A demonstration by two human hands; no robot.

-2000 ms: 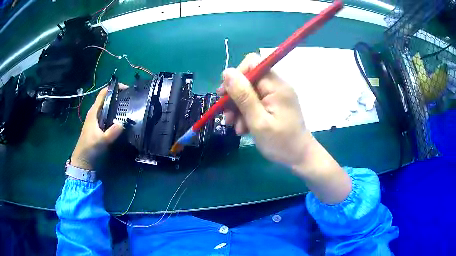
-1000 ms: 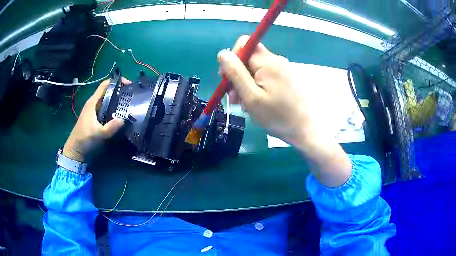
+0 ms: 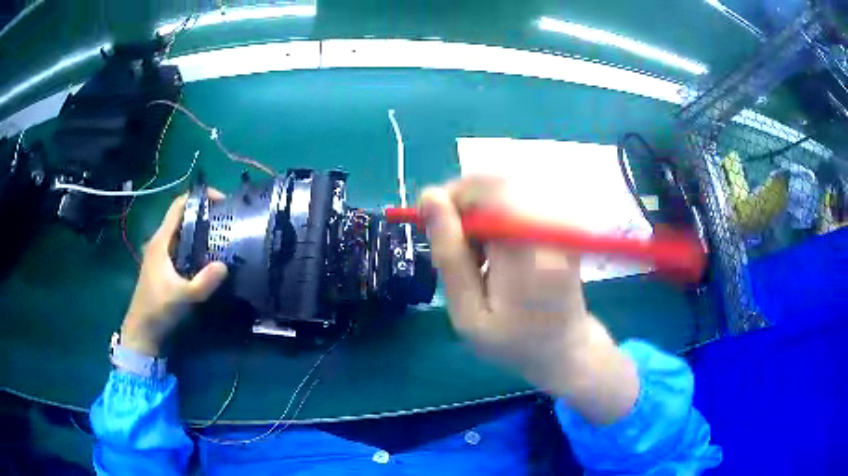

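The black unit [image 3: 302, 246] lies on the green bench in front of me, its ribbed body at the middle and a short dark barrel at its right end. My left hand [image 3: 167, 270] holds the round left end of the unit, thumb on the near side. My right hand [image 3: 521, 279] is blurred and grips the red-handled brush [image 3: 558, 232], which lies nearly level with its thin red part pointing left above the unit's right part. The bristles cannot be made out. A white lead [image 3: 400, 153] rises behind the barrel.
A white paper sheet [image 3: 558, 167] lies behind my right hand. A black cable [image 3: 665, 186] and a wire-mesh basket [image 3: 730, 232] stand at the right. More black units [image 3: 112, 130] with wires lie at the left. A pale rail [image 3: 418, 56] runs along the far side.
The brush has swung from steep, with bristles on the unit, to nearly level and away from its middle section. My right hand has moved lower in view. My left hand keeps its hold.
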